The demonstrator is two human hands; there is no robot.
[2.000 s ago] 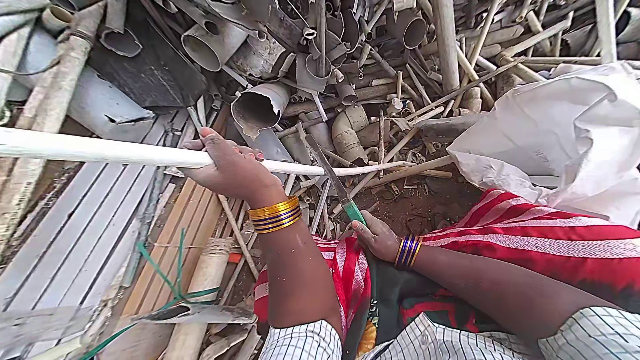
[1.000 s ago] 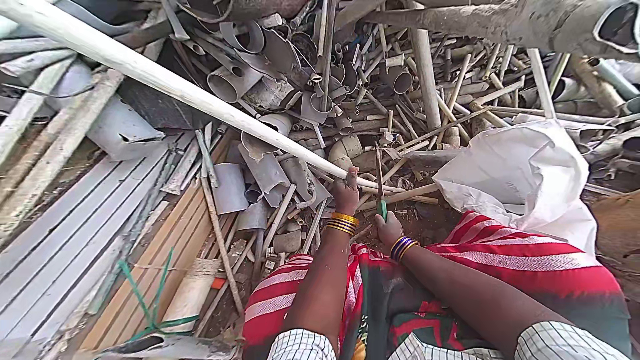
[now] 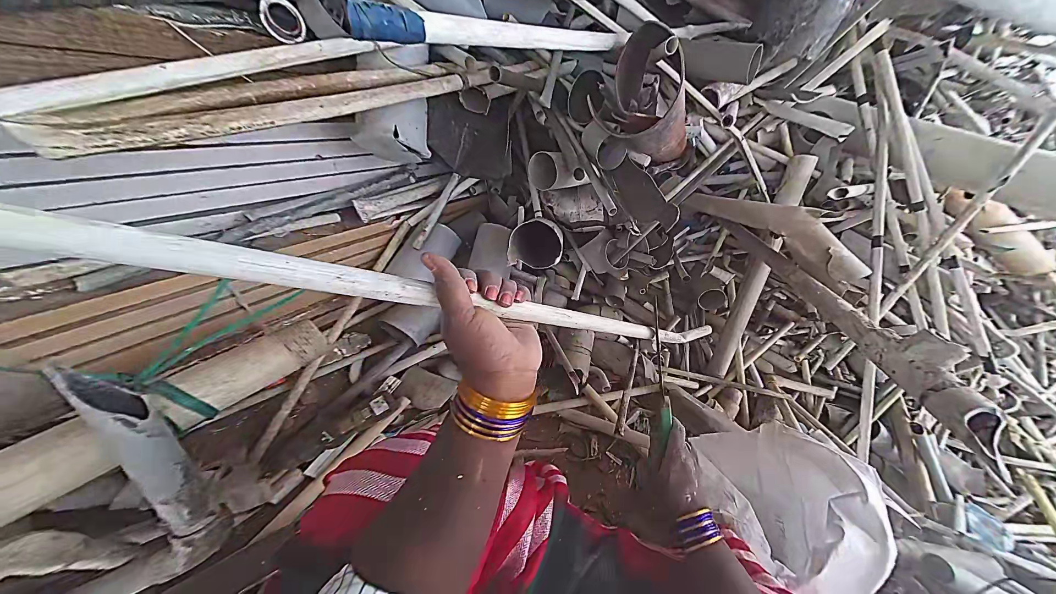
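Observation:
A long whitish pole, its material unclear, runs from the left edge to a thin, slightly bent tip at centre right. My left hand is wrapped around it from below, near the thinner end, thumb up. Lower right, my right hand grips the green handle of a knife. The narrow dark blade points upward and crosses the pole close to its tip; whether it touches the pole cannot be told.
Scrap pipe pieces and thin sticks are heaped ahead and to the right. Grey flat strips and brown strips lie at left, near a green tie. A white sack sits beside my right hand, and a broken pipe lies lower left.
The knife has moved from beside the pole, well below its tip two seconds ago, to upright across the tip end. My left hand keeps hold of the pole. The view has turned noticeably.

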